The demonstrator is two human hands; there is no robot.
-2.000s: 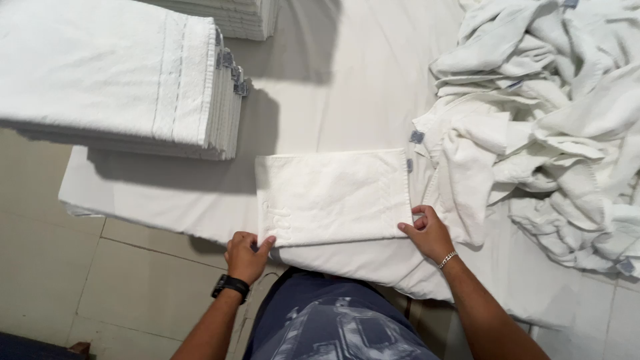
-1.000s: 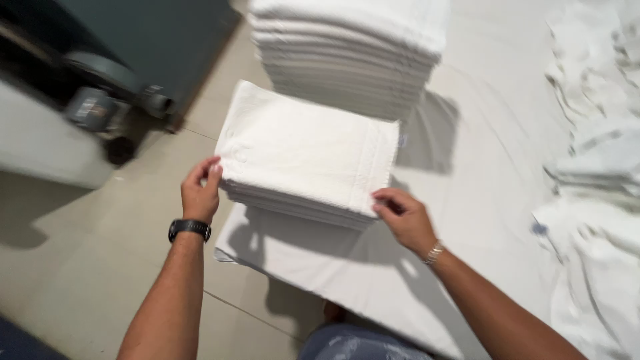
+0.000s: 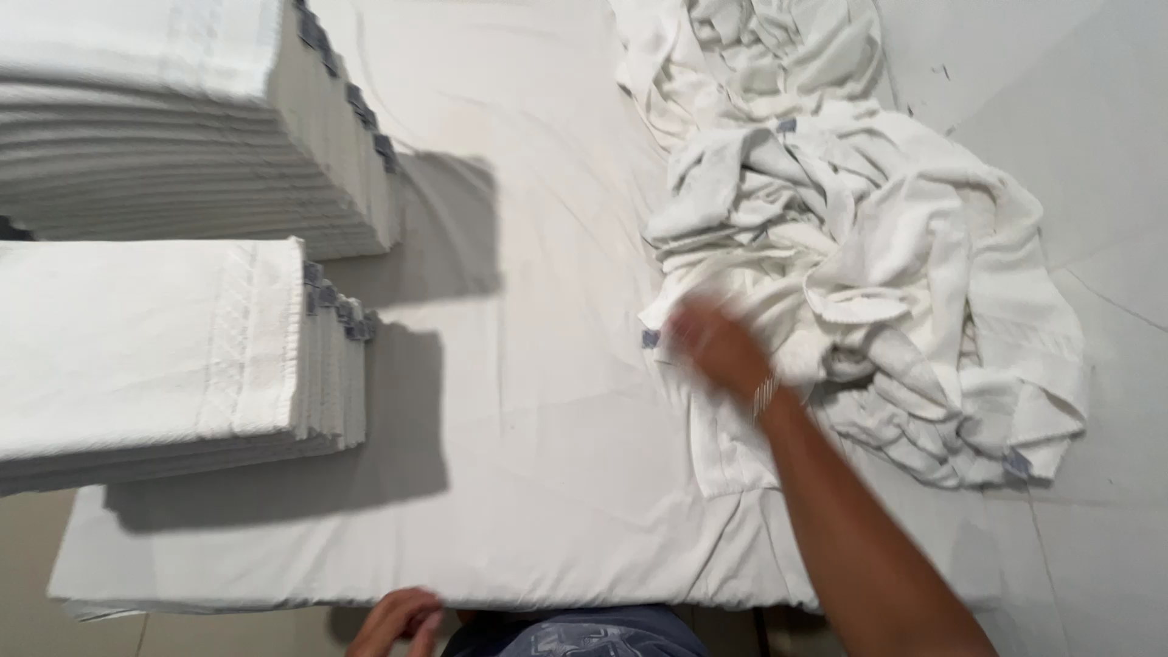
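My right hand (image 3: pixel 716 342), blurred, is over the left edge of a heap of crumpled white towels (image 3: pixel 876 228); whether its fingers grip any cloth cannot be made out. At the table's front edge, near my body, is my left hand (image 3: pixel 401 620), with no cloth seen in it and its fingers partly cut off by the frame. A stack of folded white towels (image 3: pixel 146 338) stands at the left, its bluish tags facing right. Behind it rises a taller stack of folded towels (image 3: pixel 137 55).
A white sheet (image 3: pixel 566 529) covers the table and hangs over its front edge. Pale floor tiles (image 3: pixel 1113 547) show at the right and below the front edge.
Both hands have come away from the folded towel they held on the nearer stack. My right hand has moved right to the heap, my left to the table's front edge. The view has swung right.
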